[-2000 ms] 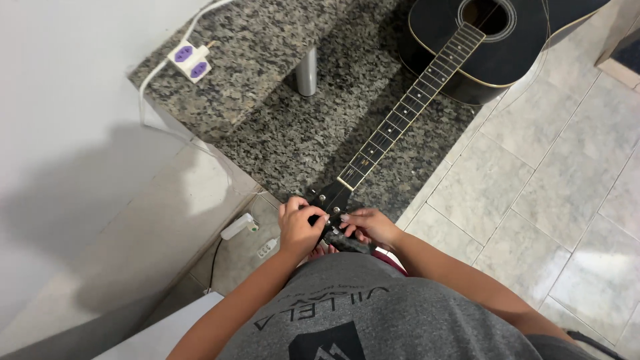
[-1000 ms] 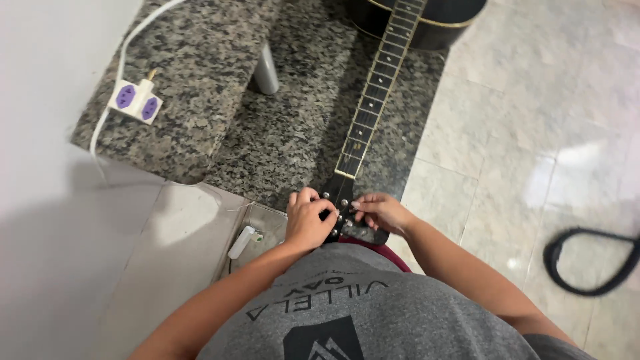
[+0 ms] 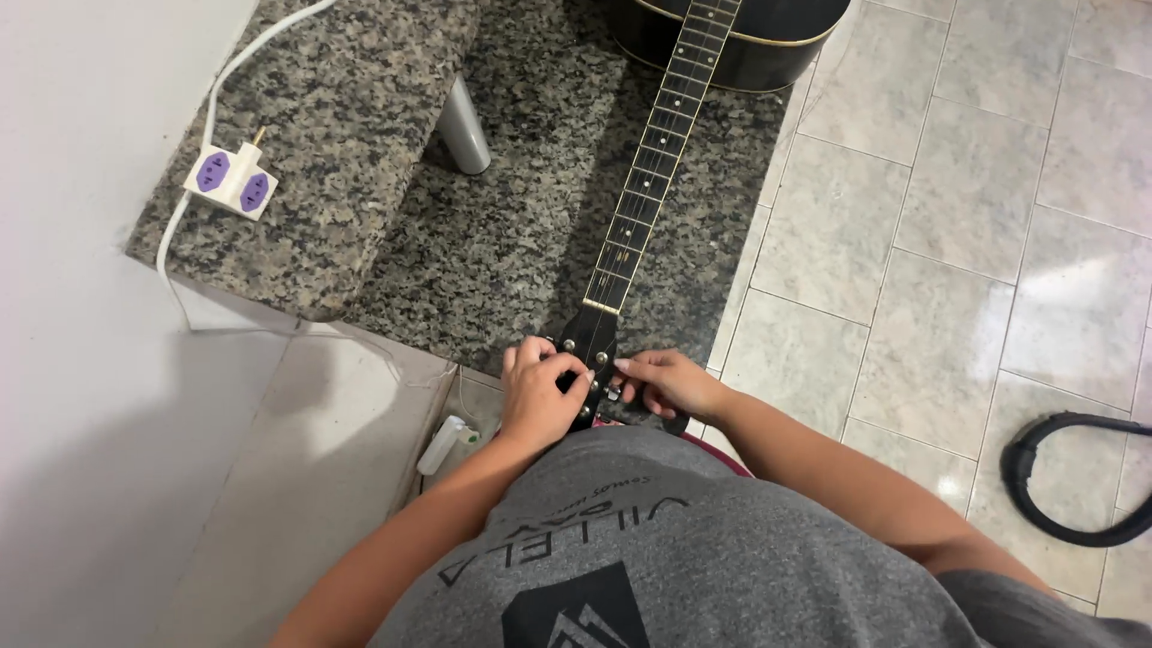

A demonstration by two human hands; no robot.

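A black acoustic guitar (image 3: 774, 54) lies with its neck (image 3: 661, 144) pointing toward me and its headstock (image 3: 591, 337) close to my body. My left hand (image 3: 543, 391) rests over the left side of the headstock, thumb and fingertips near the metal tuning posts. At the right edge of the headstock, my right hand (image 3: 670, 382) has its thumb and index finger close together beside a string end or tuning post. A metal tuning peg (image 3: 613, 393) shows under its fingers. Whether either hand grips a string or a peg is too small to tell.
The guitar lies on a speckled granite slab (image 3: 504, 270). A higher granite ledge (image 3: 333, 180) on the left has a metal leg (image 3: 465, 126) and bears a white socket adapter (image 3: 231, 180) and white cable (image 3: 212, 103). A white plug (image 3: 441, 445) sits lower down. A black looped cable or strap (image 3: 1017, 468) lies on the tiles.
The view has shifted to the right and down since the first frame. Both hands stay at the headstock; my right hand's fingers have moved slightly at its right edge.
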